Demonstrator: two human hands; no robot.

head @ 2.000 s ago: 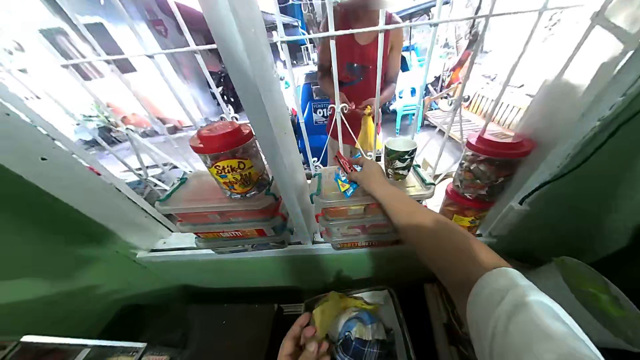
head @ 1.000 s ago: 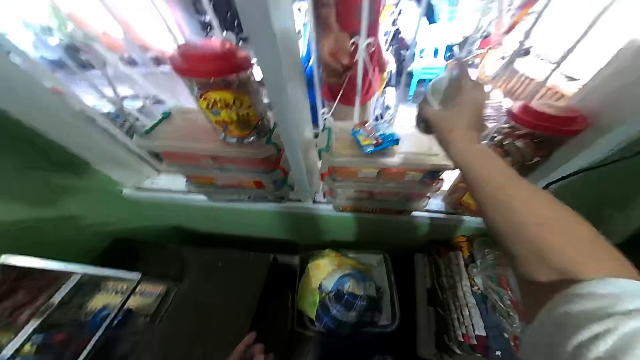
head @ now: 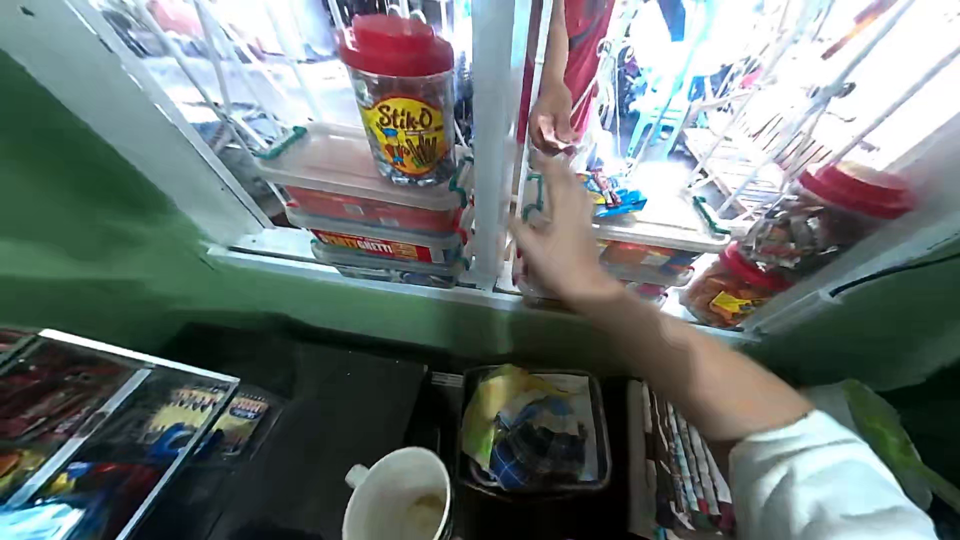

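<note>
My right hand (head: 559, 229) reaches up to the window sill, fingers extended, close to another person's hand (head: 551, 124) that holds something small and pale between the bars. Whether my fingers touch it is blurred. Blue and red snack packets (head: 615, 196) lie just right of my hand on a clear lidded container (head: 664, 221). A white mug (head: 401, 499) with some brownish residue inside stands at the bottom centre. My left hand is out of view, apart from possible faint fingertips at the bottom edge.
A red-lidded Stik-O jar (head: 409, 105) stands on stacked containers (head: 367, 202) at left. More red-lidded jars (head: 806, 217) are at right. White window bars (head: 491, 135) divide the opening. Below are a tray (head: 604, 442) with cloth, a glass-topped case (head: 135, 390) and packets (head: 686, 465).
The mug, on the sill two seconds ago and apparently in my right hand one second ago, now stands below. My right hand has moved left, toward the other person's hand. The view has shifted.
</note>
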